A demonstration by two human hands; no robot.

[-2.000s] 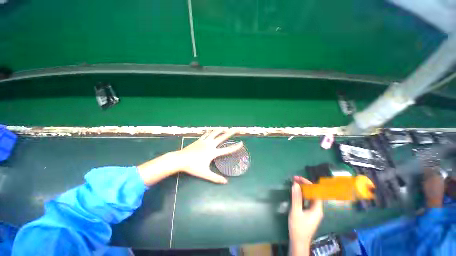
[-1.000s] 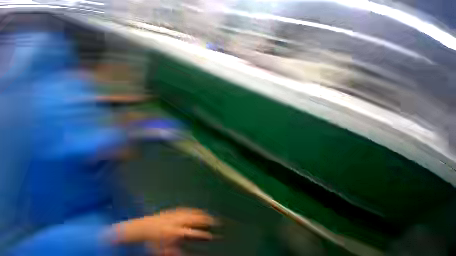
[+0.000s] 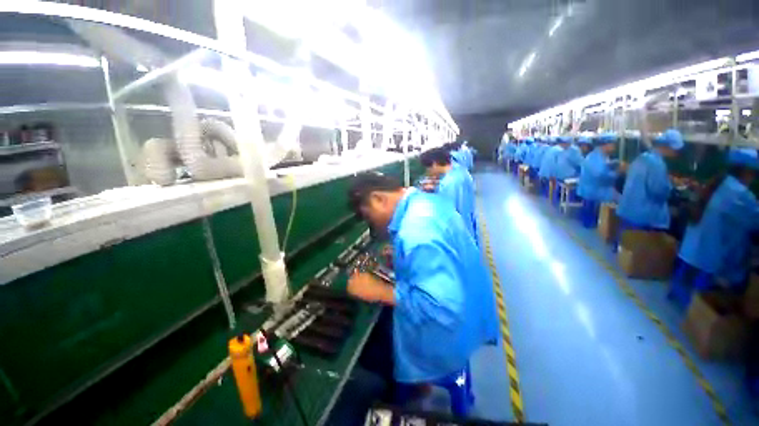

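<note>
Neither of my hands is in the picture. The orange electric screwdriver [image 3: 245,376] stands upright near the bench edge at the lower left, with no hand seen on it. A small pink-white object [image 3: 262,341] is just right of its top. A phone part with a white middle [image 3: 282,356] lies beside it on the green bench mat. Black slotted strips [image 3: 323,320] lie further along the bench. A black tray with phones [image 3: 399,418] is cut off by the bottom edge.
A worker in a blue smock [image 3: 437,283] bends over the bench ahead. A whitish post [image 3: 260,191] rises from the ledge. The blue aisle floor [image 3: 553,308] has yellow-black tape lines. Seated workers and cardboard boxes [image 3: 647,254] are on the right.
The view has swung from the bench, through a blurred view along the line, to the right along the aisle. Both hands have left the picture, and the screwdriver is out of my right hand.
</note>
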